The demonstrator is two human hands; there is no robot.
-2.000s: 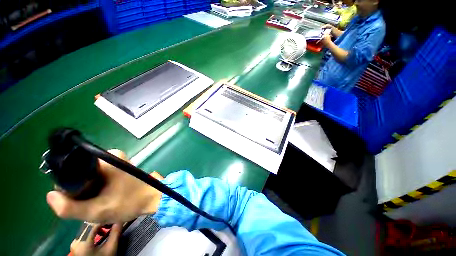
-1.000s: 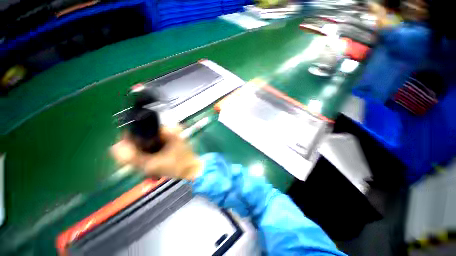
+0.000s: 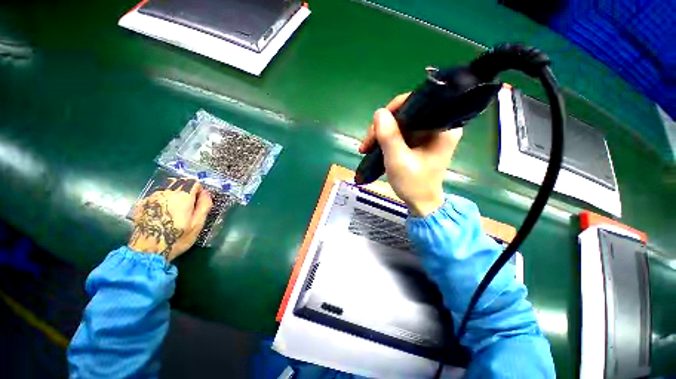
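Observation:
My right hand [image 3: 419,159] is closed around the black electric screwdriver [image 3: 437,104]. Its nose points down at the far left corner of the grey laptop bottom cover [image 3: 370,274]; whether the tip touches is unclear. The cover lies on a white sheet [image 3: 326,354] with an orange-red edge beneath. My left hand [image 3: 172,218], tattooed, rests on the nearer clear bag of screws [image 3: 213,222]; its fingertips are partly hidden, so I cannot tell whether it pinches a screw. A second screw bag [image 3: 236,154] with blue-marked edges lies just beyond it.
Other grey laptop panels on white sheets lie on the green bench: one at the far left [image 3: 222,18], one at the far right [image 3: 563,137], one at the right edge [image 3: 624,303]. The black cord [image 3: 545,178] loops over my right forearm. Blue crates [image 3: 623,44] stand beyond the bench.
The view has swung left and down. My left hand and the screw bags have come into view. The screwdriver, still in my right hand, now points down at the cover's far left corner.

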